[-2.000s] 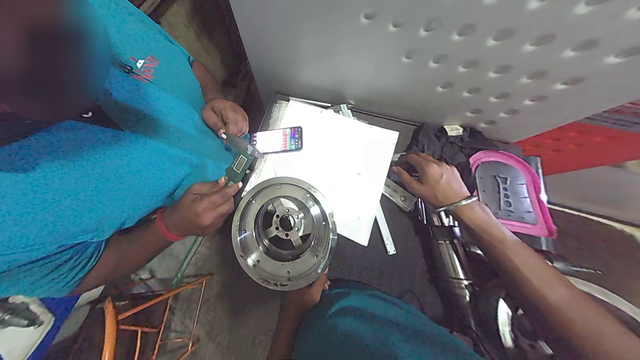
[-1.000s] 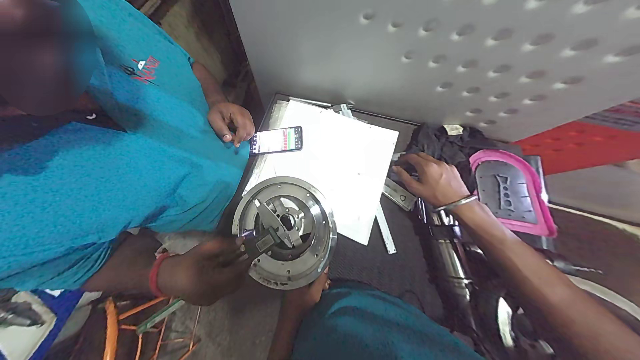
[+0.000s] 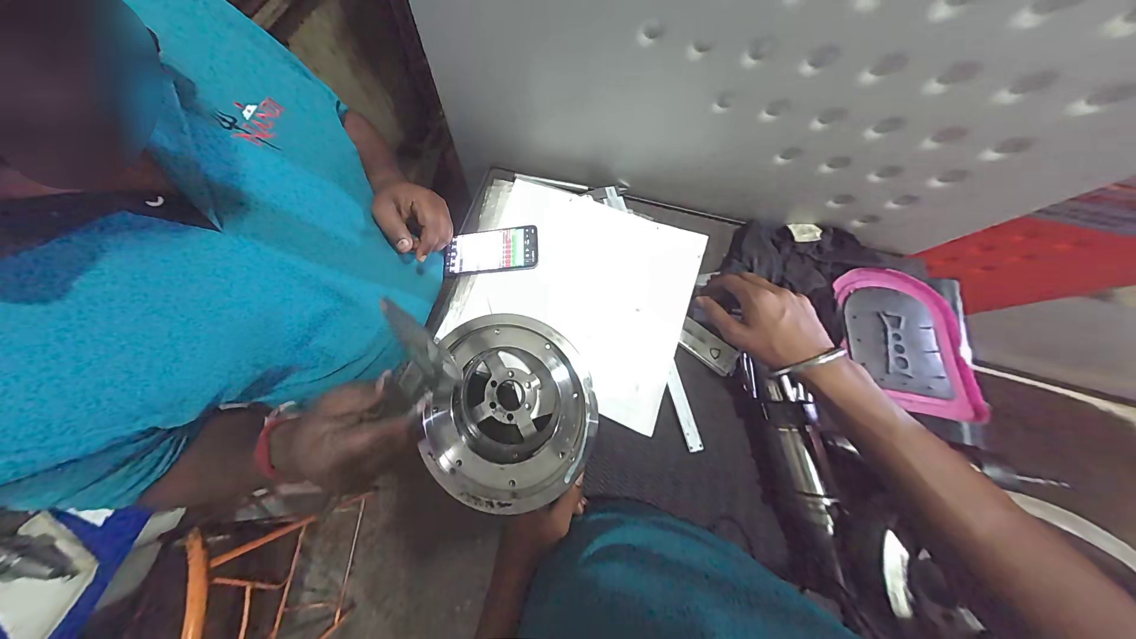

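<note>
A round machined metal wheel part [image 3: 510, 484], with a flanged rim, spokes and a hub bore, sits low at the centre, overlapping the white paper sheets [image 3: 577, 266]. My left hand [image 3: 550, 519] grips its lower edge from beneath, mostly hidden by it. My right hand [image 3: 768, 324] rests at the right of the paper with bent fingers over a flat metal piece [image 3: 707, 346]; whether it grips anything is unclear. A co-worker's hand [image 3: 355, 430] holds a dark, blurred caliper [image 3: 422, 359] at the wheel part's left rim.
A phone [image 3: 493, 250] lies on the paper beside the co-worker's other hand [image 3: 413, 217]. A steel rule [image 3: 683, 408] extends past the paper's edge. To the right are a pink-edged pad [image 3: 905, 342], black cloth [image 3: 781, 253] and chromed machinery [image 3: 799, 453]. An orange metal frame [image 3: 195, 577] stands lower left.
The co-worker's tool hand has moved from above the wheel part's middle to its left side, with the caliper raised there. Two seconds ago both co-worker's hands were on the caliper. My hands stay in place.
</note>
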